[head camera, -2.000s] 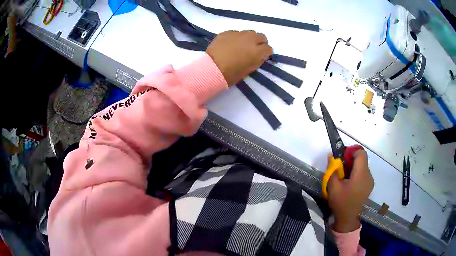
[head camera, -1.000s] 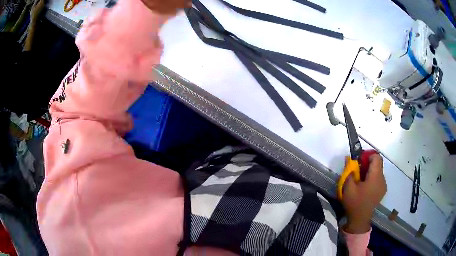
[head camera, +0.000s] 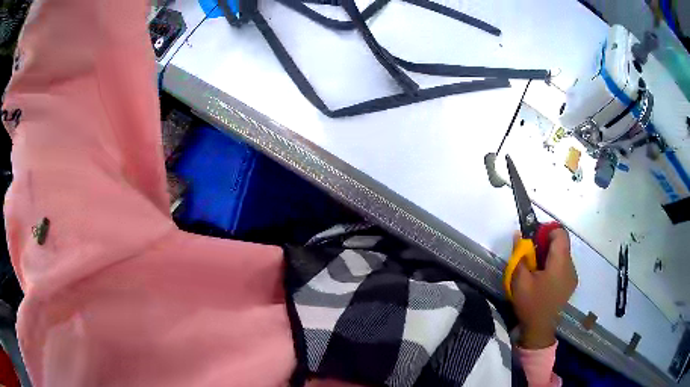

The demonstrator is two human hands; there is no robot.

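Several long dark grey fabric strips [head camera: 371, 103] lie loosely across the white table [head camera: 408, 162], some bent and crossing each other. My right hand [head camera: 546, 287] is at the table's front edge, closed around the yellow and red handles of the scissors [head camera: 523, 202]. The scissors' dark blades look closed and point away from me toward the grey rounded end of a thin rod [head camera: 495, 169]. My left arm in its pink sleeve reaches up past the top left edge of the picture. My left hand is out of view.
The white sewing machine head [head camera: 605, 87] stands at the right. Black thread snips [head camera: 622, 280] lie near it. A ruled grey band [head camera: 333, 172] with small brown markers [head camera: 589, 320] runs along the front edge. A bobbin tray [head camera: 167, 32] is at the top left. A blue crate [head camera: 216, 178] is below the table.
My left hand has left the strips and moved up out of the picture. The strips have shifted from a fanned bunch into a loose, bent tangle. My right hand still holds the scissors.
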